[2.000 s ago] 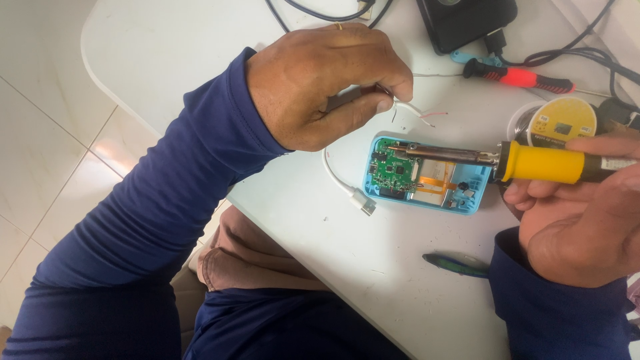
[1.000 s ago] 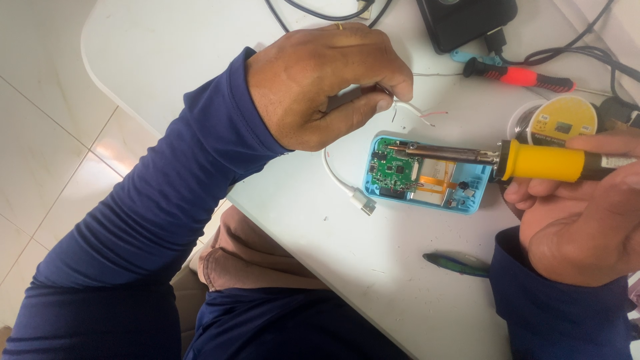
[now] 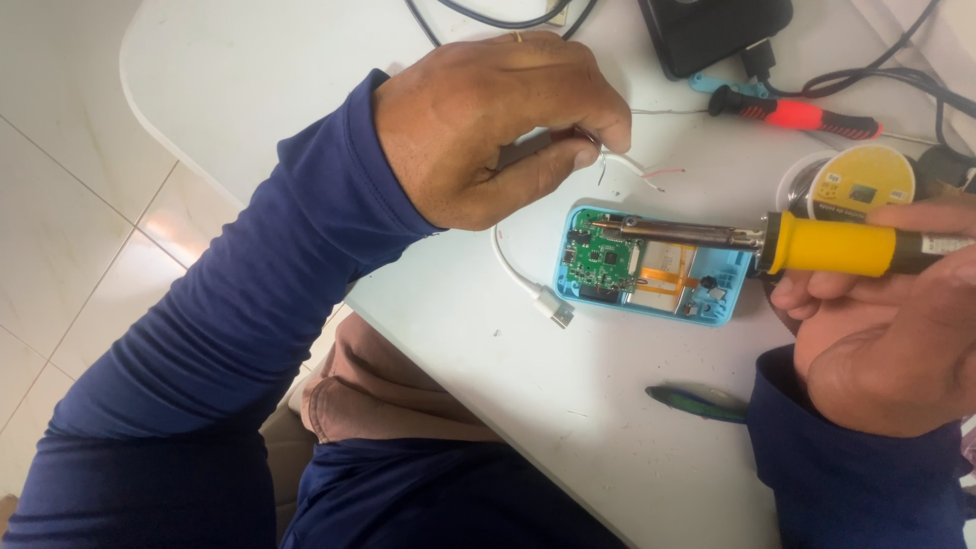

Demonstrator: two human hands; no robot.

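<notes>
My right hand (image 3: 892, 320) holds a soldering iron (image 3: 831, 242) by its yellow and black handle. The iron's tip lies over the upper left part of a green circuit board (image 3: 602, 263), seated in an open light-blue plastic case (image 3: 637, 305) beside a silver battery and an orange flex ribbon. Between thumb and forefinger my left hand (image 3: 503, 130) pinches a thin solder wire (image 3: 602, 166), its bent end pointing down above the case. A white USB cable (image 3: 547, 303) passes behind that hand; its bare red and white wire ends (image 3: 660, 180) show just right of the fingertips.
A solder spool (image 3: 862, 183) stands right of the case. Behind it lie a red and black screwdriver (image 3: 797, 116), a small light-blue plastic part (image 3: 724, 85), a black box-shaped device (image 3: 717, 30) and dark cables. Green-handled tweezers or a similar tool (image 3: 698, 402) lie near my right sleeve.
</notes>
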